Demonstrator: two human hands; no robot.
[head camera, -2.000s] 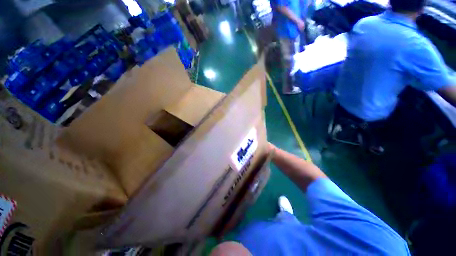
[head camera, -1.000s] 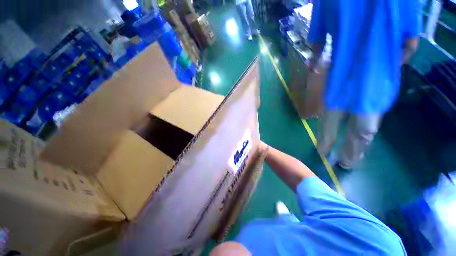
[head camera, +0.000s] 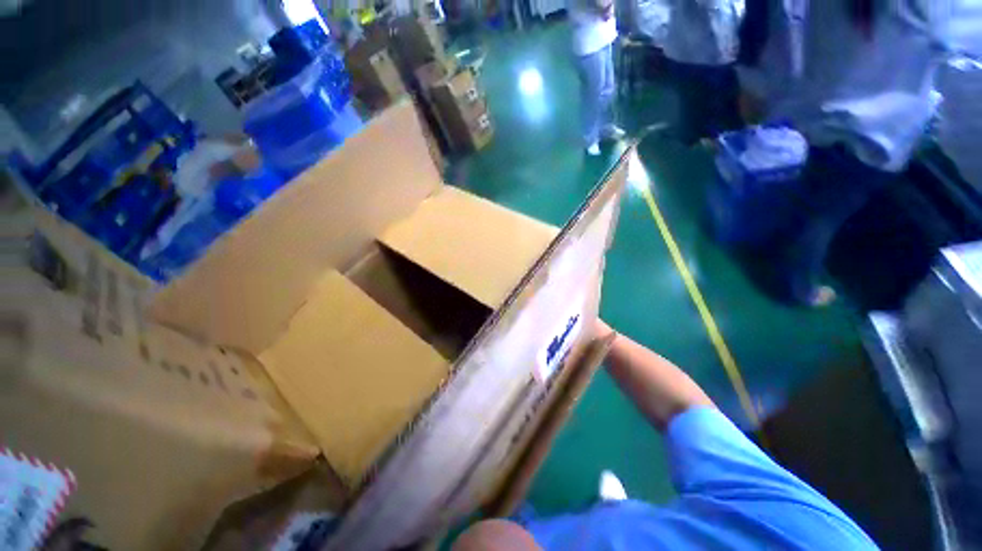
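Note:
A large brown shipping carton (head camera: 355, 377) fills the left and centre, tilted, its top flaps open and spread around a dark gap. A white label (head camera: 558, 342) with black print is on the outside of its right flap. Another printed carton face (head camera: 118, 398) shows at the left. My right hand (head camera: 605, 331) is at the carton's right side, its fingers hidden behind the flap; it holds the carton. My left hand is not in view. A blurred skin-coloured shape shows at the bottom edge; I cannot tell what it is.
Blue crates (head camera: 291, 118) stand at the upper left, brown cartons (head camera: 458, 102) behind. A yellow line (head camera: 695, 291) crosses the green floor. A person (head camera: 595, 65) stands ahead. Blurred people and a blue bin (head camera: 759, 178) are at the upper right, a grey bench or machine (head camera: 958, 312) at the right edge.
The surroundings have shifted as I move forward with the carton. The nearby blue-shirted people have left view. The carton sits slightly farther right, my right hand still at its side.

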